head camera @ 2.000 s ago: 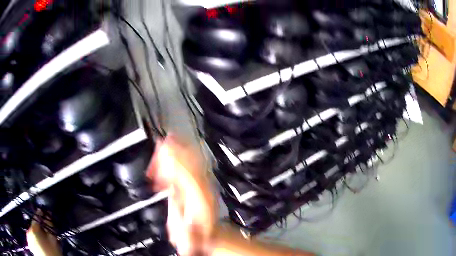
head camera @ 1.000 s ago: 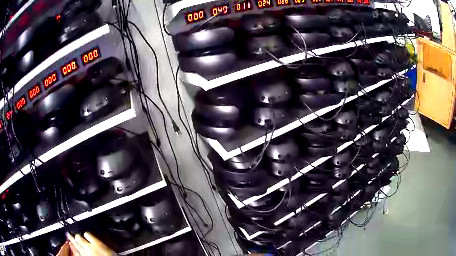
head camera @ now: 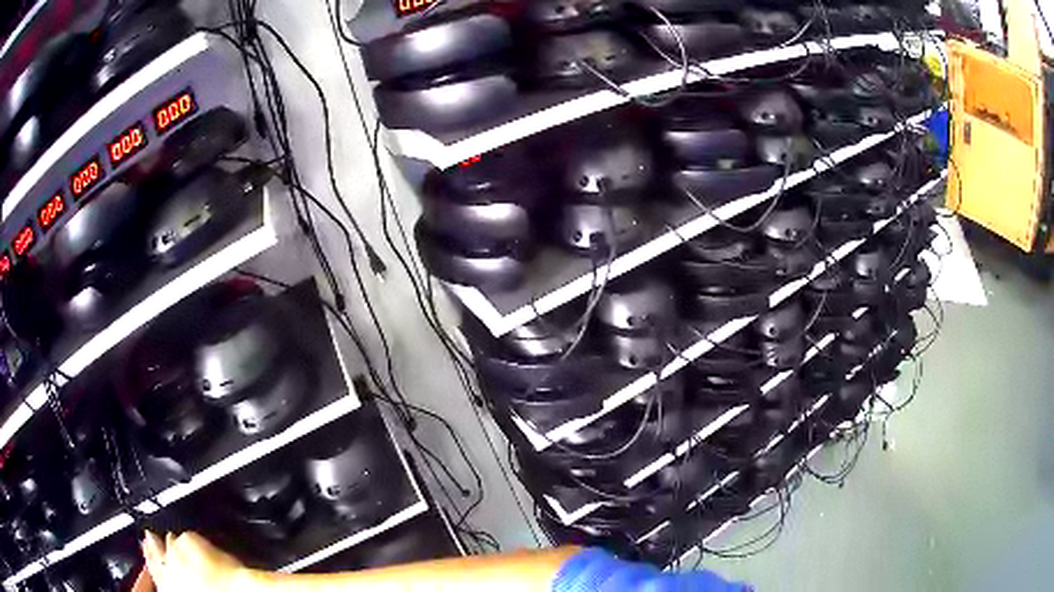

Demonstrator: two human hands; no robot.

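My right hand [head camera: 191,564] is at the bottom left edge, with its forearm reaching in from the right. Its fingers are bunched at the front of a low shelf of the left rack; whether they hold anything is not visible. A sliver of skin [head camera: 141,582] beside it seems to be my left hand, mostly hidden and cut off. Black curved units [head camera: 237,364] lie on the left rack shelves just above. Thin black cables [head camera: 130,463] hang off the shelf fronts near my fingers.
A second rack of black units [head camera: 607,168], with white shelf edges [head camera: 647,272] and looping cables, stands right, beyond a narrow gap with hanging cables [head camera: 376,272]. Red digital readouts [head camera: 127,143] line the left rack. A yellow-orange wooden cabinet [head camera: 1000,150] stands far right.
The blurred right hand from two seconds ago has moved down and left to the low shelf, beside the other hand. Since one second ago, the racks have shifted slightly left and up, and the right forearm and blue sleeve now show.
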